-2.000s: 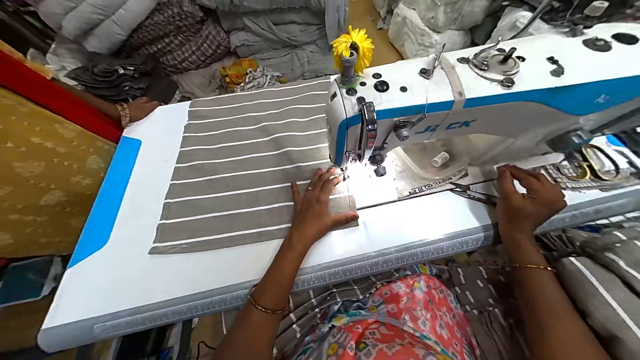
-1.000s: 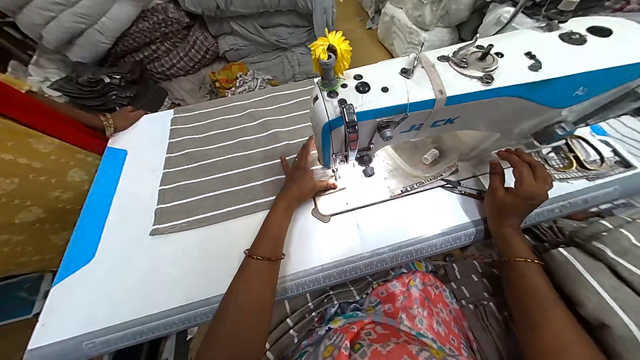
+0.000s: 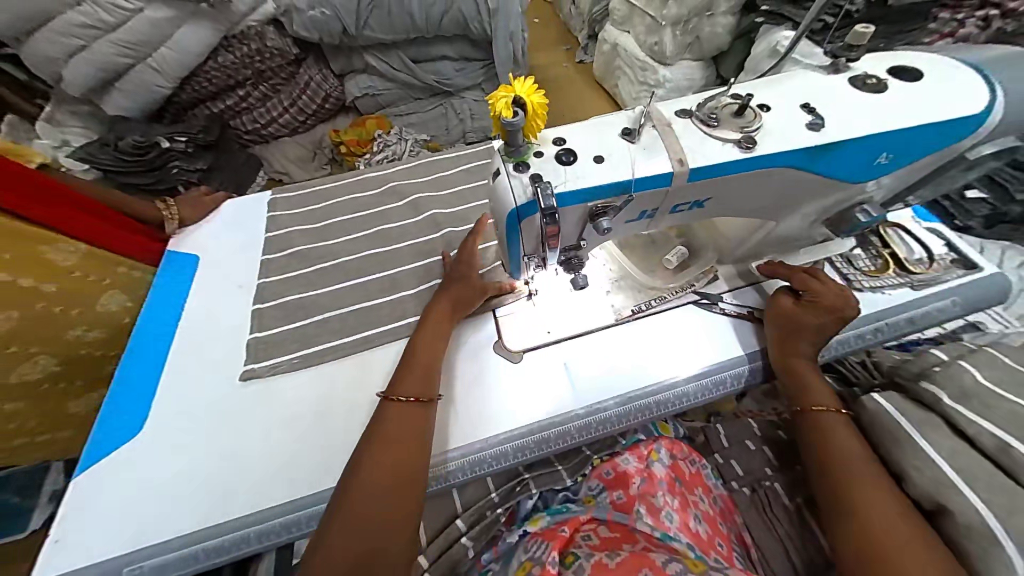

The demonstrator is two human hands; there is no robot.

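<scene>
A grey fabric panel with white stripes lies flat on the white sewing table, its right edge at the lit needle area of a Jack sewing machine. My left hand rests on the fabric's right part with fingers spread, the thumb close to the presser foot. At the right, my right hand is by the handle end of dark thread snips, its index finger extended to a small pale piece on the machine bed. Whether it grips anything cannot be told.
Another person's hand rests on the table's far left corner. A measuring tape strip runs along the front edge. Eyeglasses lie in a tray at the right. Striped cloth is heaped at the lower right; fabric piles stand behind.
The striped panel has shifted away from the front edge at the needle, baring the machine's bed plate. My left hand has moved away from the front edge with it.
</scene>
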